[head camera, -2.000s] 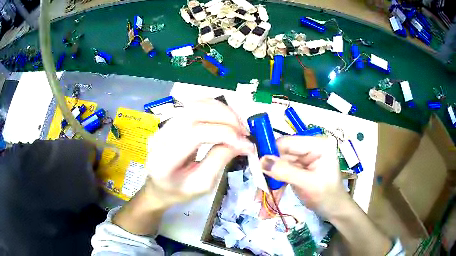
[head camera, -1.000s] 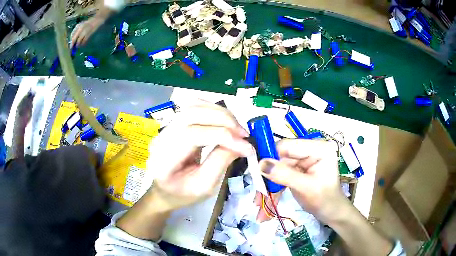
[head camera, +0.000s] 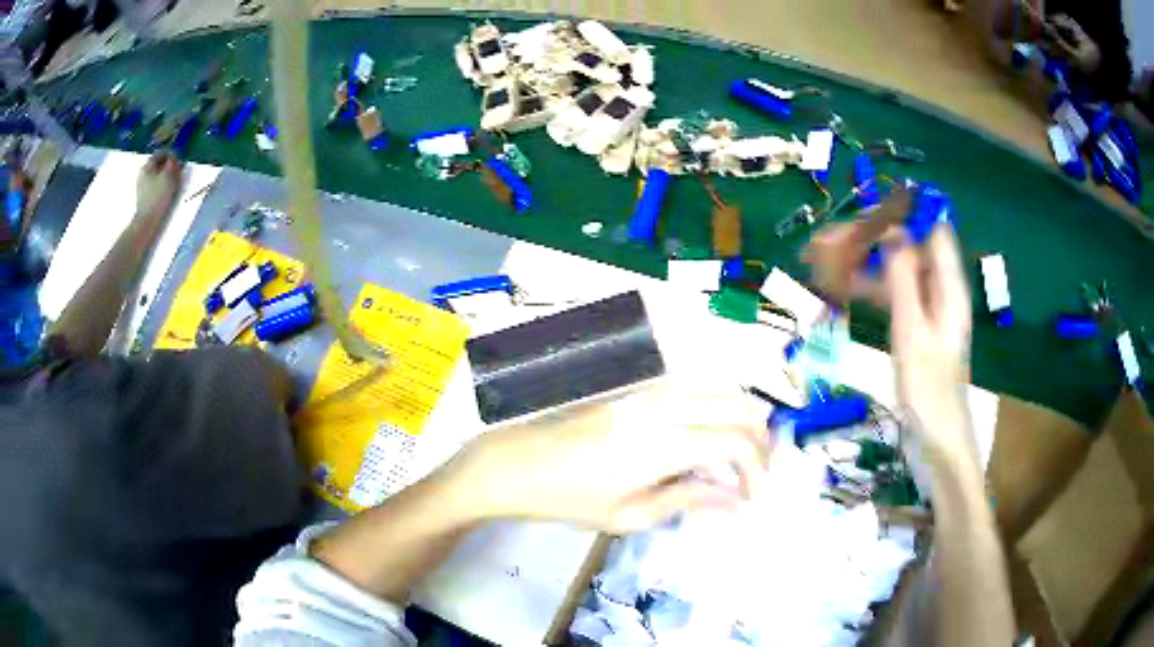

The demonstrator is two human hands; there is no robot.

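Observation:
My right hand (head camera: 930,303) is raised over the near side of the belt, blurred, with its fingertips closed around a blue battery cell (head camera: 933,209). A brown piece (head camera: 861,247) shows beside the held cell. A blurred pale green piece (head camera: 823,354) is below them; whether it hangs from the pack is unclear. My left hand (head camera: 683,468) is over the open parts box (head camera: 580,588), overexposed, fingers bent; whether it holds anything is unclear. White scraps (head camera: 721,588) fill the box. Another blue cell (head camera: 825,417) lies just beyond the box.
A dark block (head camera: 566,354) lies on the white surface. Yellow sheets (head camera: 411,348) and cells are at left, beside a hanging hose (head camera: 297,164). The green belt (head camera: 380,209) carries beige housings (head camera: 570,82) and wired cells. An empty carton (head camera: 1095,531) stands right. Another person's arm (head camera: 114,259) shows left.
My hands have moved apart; my right hand has moved up and right to the belt with a cell. My left hand has moved right and down over the box. The dark block is now uncovered.

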